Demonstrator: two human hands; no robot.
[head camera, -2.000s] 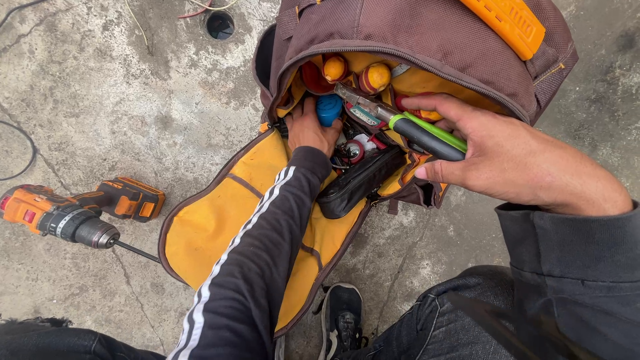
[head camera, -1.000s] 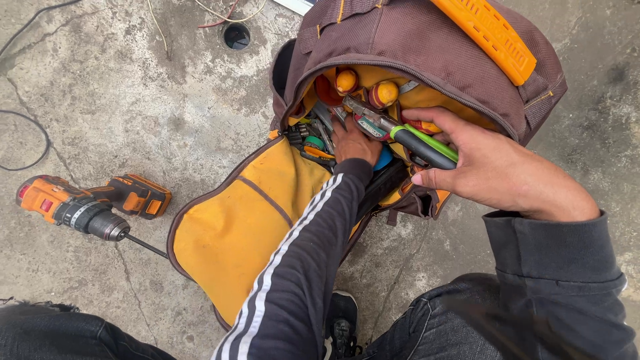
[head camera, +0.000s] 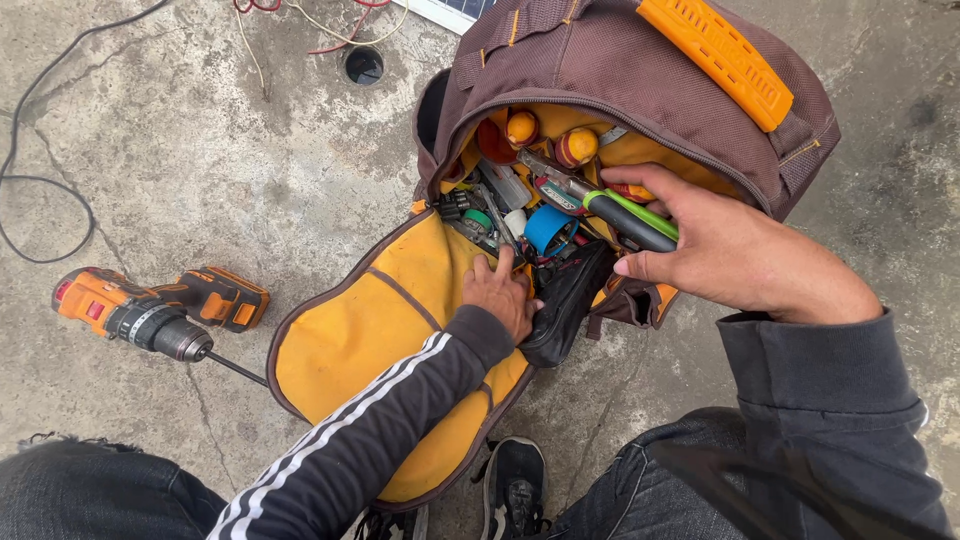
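My left hand rests at the mouth of a brown and yellow tool bag, fingertips among small items, beside a black zippered pouch. Whether it grips anything is hard to see. My right hand holds pliers with green and black handles between thumb and fingers, jaws pointing into the bag. Near the left fingertips lie a blue cylindrical hole saw or cap, a green roll of tape and a thin metal tool. Yellow-and-red screwdriver handles stand behind the pliers.
An orange and black cordless drill lies on the concrete at left, its long bit reaching the bag's yellow flap. A black cable curves at far left. Behind are thin wires, a round floor hole and a solar panel's edge.
My left hand has drawn back from deep in the bag to its near edge, uncovering the blue item and small tools. My right hand still holds the pliers over the opening.
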